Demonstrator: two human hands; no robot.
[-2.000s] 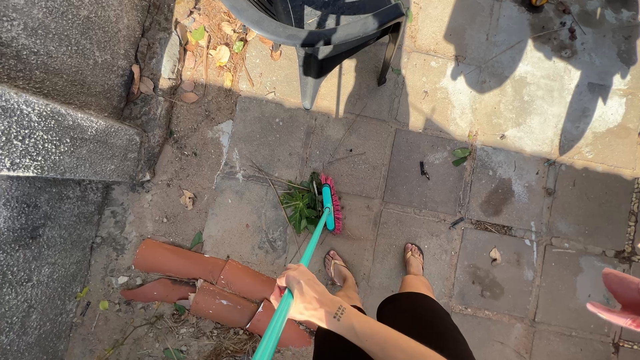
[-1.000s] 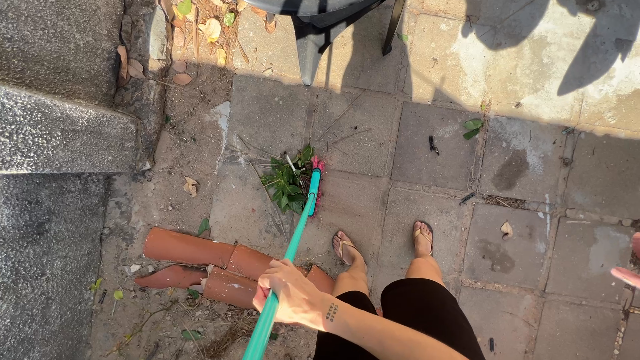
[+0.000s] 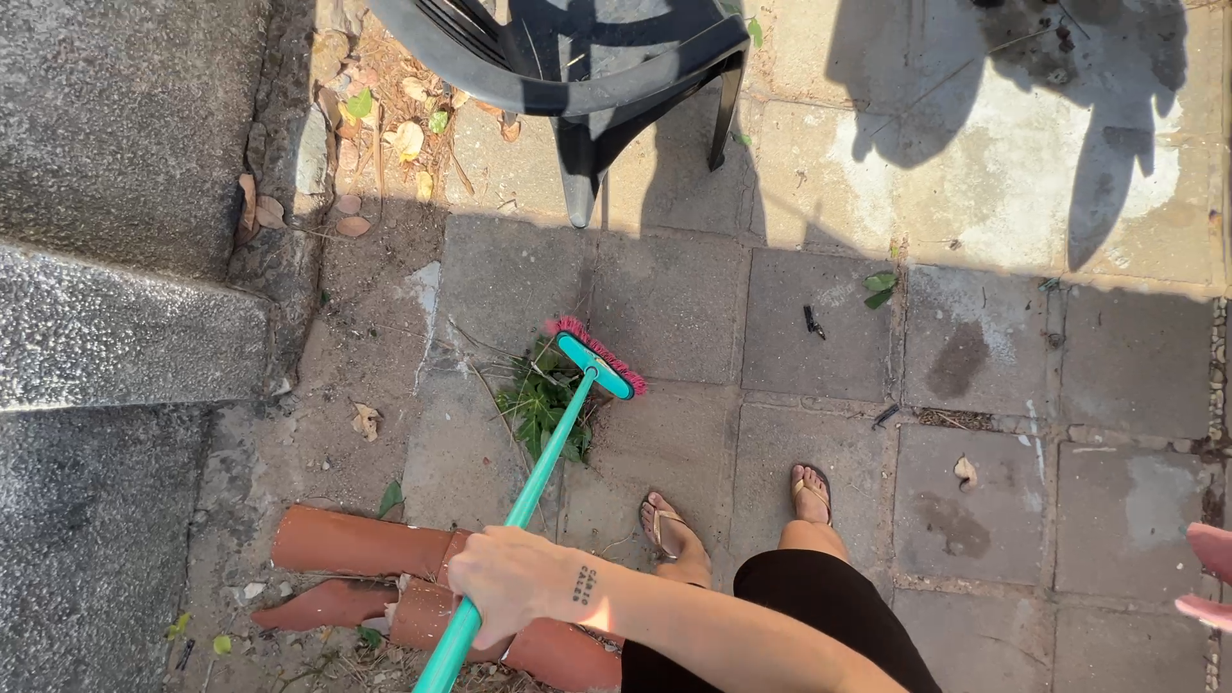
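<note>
My right hand (image 3: 510, 587) is closed around the turquoise handle of a broom (image 3: 553, 457), at the lower middle left. My forearm reaches it from the lower right, over my legs. The handle slants up to a turquoise broom head with pinkish-red bristles (image 3: 621, 366), which rests on the paving at an angle. A small heap of green leaves and thin twigs (image 3: 544, 409) lies beside and partly under the head. The handle's other end runs out of view at the bottom. My left hand is not in view.
A dark plastic chair (image 3: 616, 91) stands above the broom. Broken terracotta roof tiles (image 3: 361, 541) lie at lower left, near my sandaled feet (image 3: 669, 525). A rough concrete step (image 3: 125, 332) borders the left. A pink object (image 3: 1208, 568), unclear, enters at the right edge.
The broom head has turned, from nearly upright in the view to a slant, with its upper end now tilted left. My right hand stays closed on the handle.
</note>
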